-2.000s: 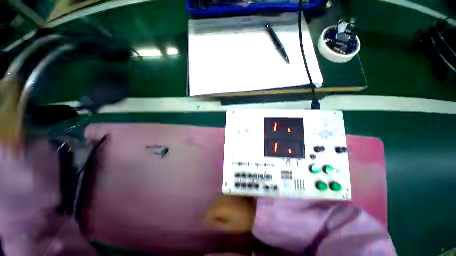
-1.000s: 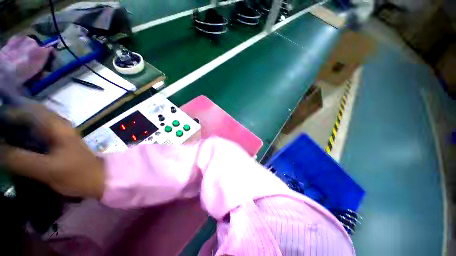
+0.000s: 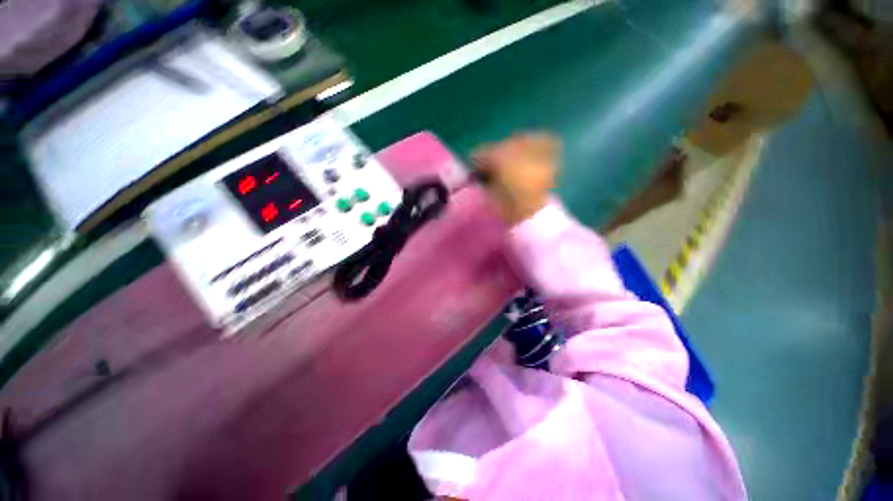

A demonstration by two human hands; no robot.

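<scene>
The white headset tester (image 3: 274, 220) lies tilted on the pink mat (image 3: 323, 382), with its red digits lit. A black bundled cable (image 3: 392, 240) lies across the tester's lower right corner and the mat. My right hand (image 3: 524, 174) is blurred, beyond the mat's right end. Its fingers are closed on a thin dark cable that runs from the bundle. My left hand is out of the picture. A dark object (image 3: 10, 455) is cut off at the lower left edge; I cannot tell what it is.
Behind the tester is white paper on a board (image 3: 147, 122), with a blurred pen and a white ring (image 3: 269, 34). A blue bin (image 3: 671, 318) is partly hidden by my right sleeve. A round brown object (image 3: 759, 93) and a yellow-black floor stripe (image 3: 705, 235) show at the right.
My right hand has moved from the left, where it held a dark object, to the right past the tester. The bundled cable now shows by the tester. The view has shifted.
</scene>
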